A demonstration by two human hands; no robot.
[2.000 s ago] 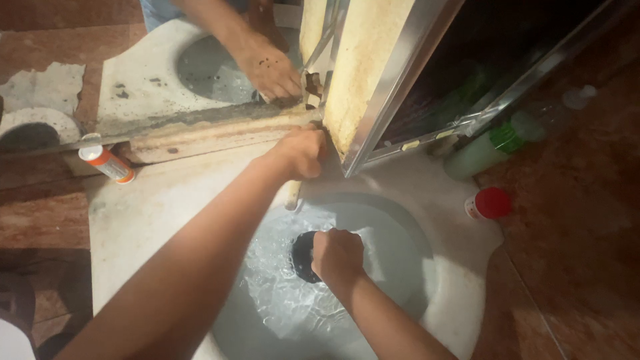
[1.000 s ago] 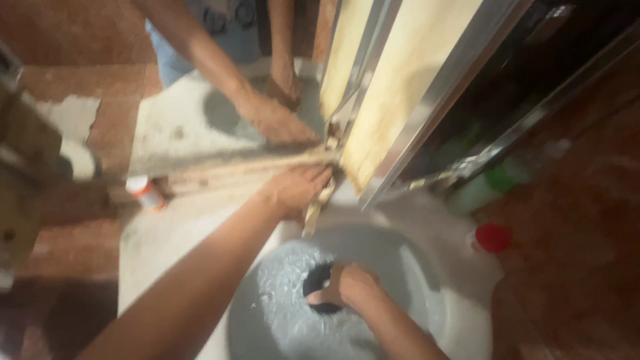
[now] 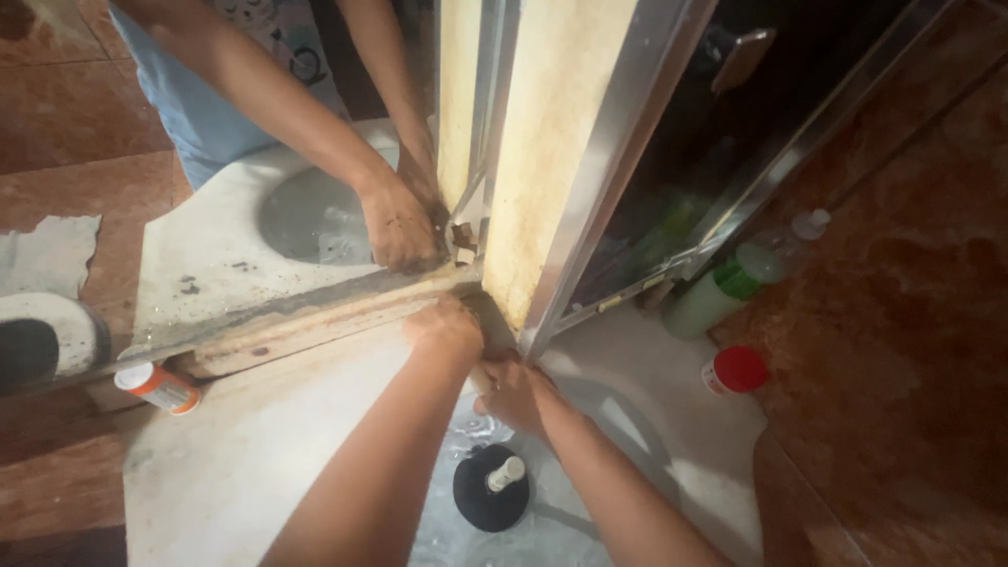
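Observation:
A black plunger with a pale handle stub (image 3: pixel 490 488) stands in the water of the washbasin (image 3: pixel 685 488), with neither hand on it. Above the basin's back edge, my left hand (image 3: pixel 447 329) is bent at the foot of the mirror, by the cabinet corner; its fingers are mostly hidden. Just right of it and lower, my right hand (image 3: pixel 520 392) is at a pale faucet (image 3: pixel 479 379), its fingers around or against it. What the left hand touches cannot be seen. Both hands also show in the mirror.
An orange and white container (image 3: pixel 157 387) stands at the counter's left rear. At right are a red-lidded jar (image 3: pixel 734 370) and a bottle of pale green liquid (image 3: pixel 717 291). The metal-framed mirrored cabinet (image 3: pixel 606 181) reaches down close above my right hand. A wooden strip (image 3: pixel 315 331) runs below the mirror.
My right hand has let go of the plunger and moved up to the faucet beside my left hand. The plunger stands by itself in the water. The left hand stays at the back edge.

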